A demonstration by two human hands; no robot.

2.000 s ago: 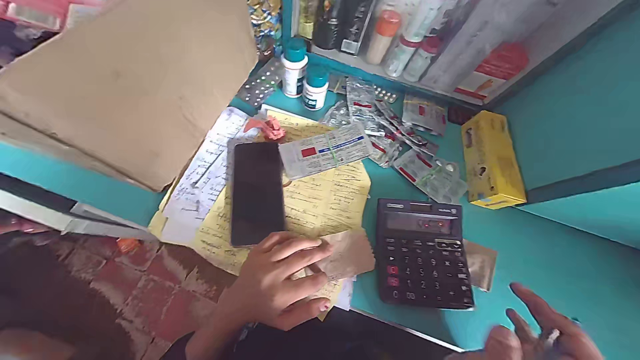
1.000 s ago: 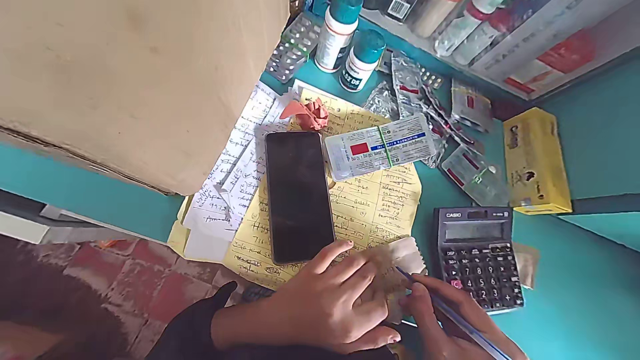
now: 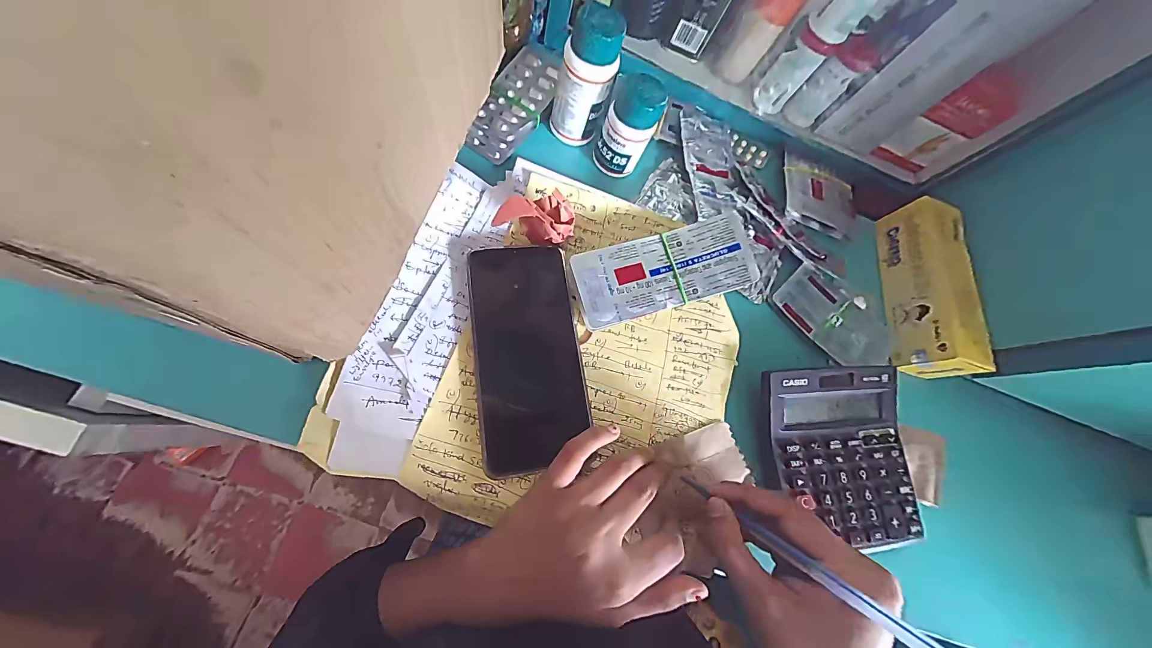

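My left hand [image 3: 589,531] lies spread on a small brown paper packet [image 3: 711,454], its fingers pressing the packet against the yellow written sheet [image 3: 621,387]. A blue ballpoint pen [image 3: 810,567] is gripped in my right hand [image 3: 792,558], with the tip on or just over the packet. Above my left fingertips rests a dark smartphone [image 3: 529,360], face up on the papers. A blister strip bundle with a green rubber band [image 3: 666,270] lies beside the phone's upper end, near crumpled red paper [image 3: 544,218]. The Casio calculator [image 3: 844,450] is just right of my right hand.
Two white pill bottles with green caps [image 3: 587,81] [image 3: 627,126] stand at the back, below the shelf. More blister strips [image 3: 513,103] lie around them. A yellow box [image 3: 934,288] stands at the right wall. A large cardboard box [image 3: 243,153] fills the upper left.
My right hand has come in from the lower right to the brown packet, with the pen in its fingers. My left hand stays on the packet. The view has moved closer.
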